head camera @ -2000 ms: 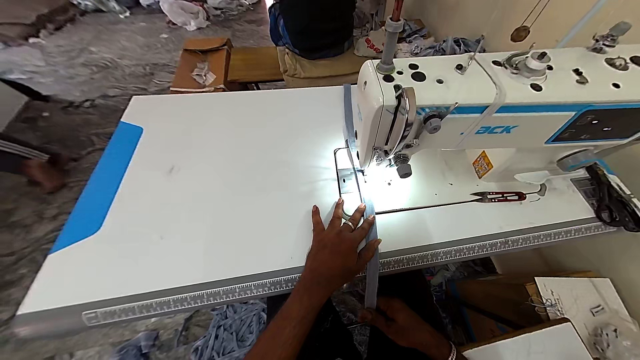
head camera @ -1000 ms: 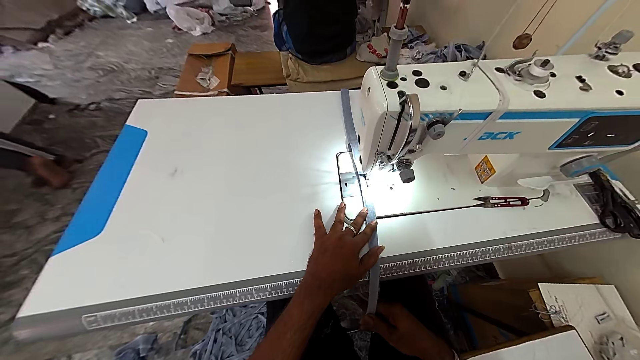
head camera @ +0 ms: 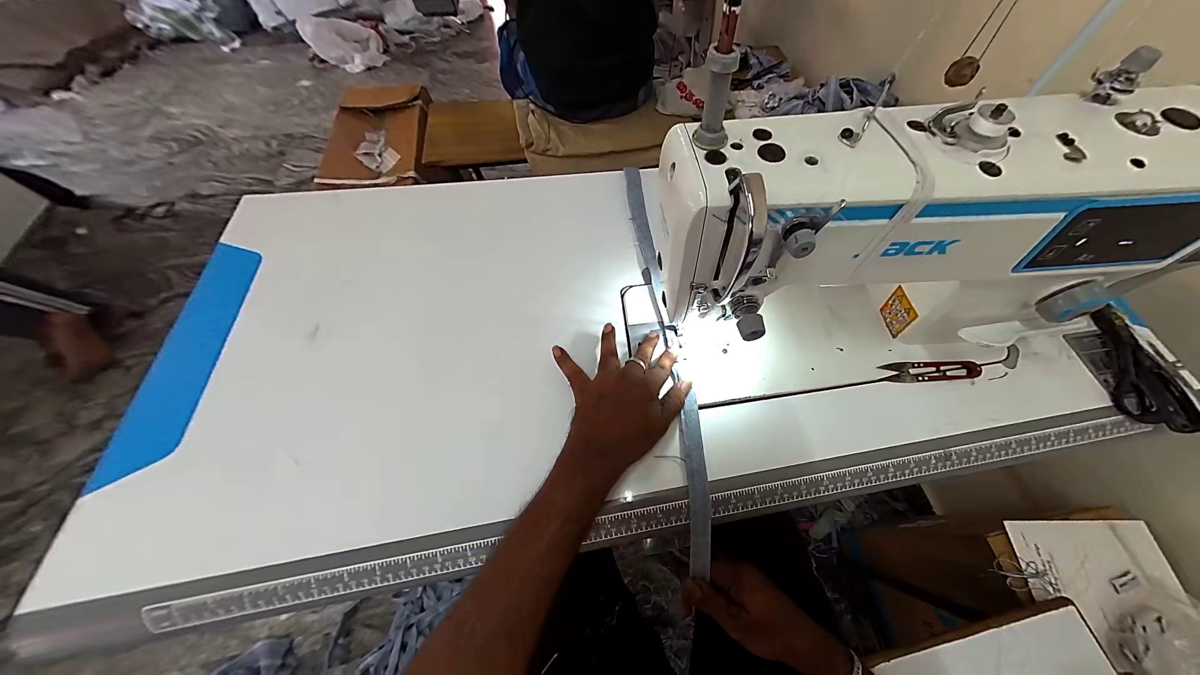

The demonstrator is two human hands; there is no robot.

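A narrow grey-blue fabric strip [head camera: 696, 469] runs from the table's far edge, past the needle area of a white industrial sewing machine [head camera: 797, 225], and down over the near edge. My left hand [head camera: 619, 398] lies spread on the table by the needle plate, its fingertips pressing at the strip. Below the table edge, my right hand [head camera: 750, 605] holds the strip's hanging part between thumb and fingers. The presser foot is mostly hidden in the lamp's glare. Red-handled thread snips [head camera: 937, 371] lie on the machine bed to the right.
A ruler tape [head camera: 375, 570] runs along the near edge of the white table [head camera: 394, 375]. Black scissors [head camera: 1139, 375] rest at the right. Beyond the table are a cardboard box [head camera: 375, 136] and a seated person [head camera: 586, 66]. Boards and cartons stand at lower right; fabric pieces lie below.
My left hand has moved slightly toward the needle area with its fingers on the strip. My right hand still holds the strip below the table edge.
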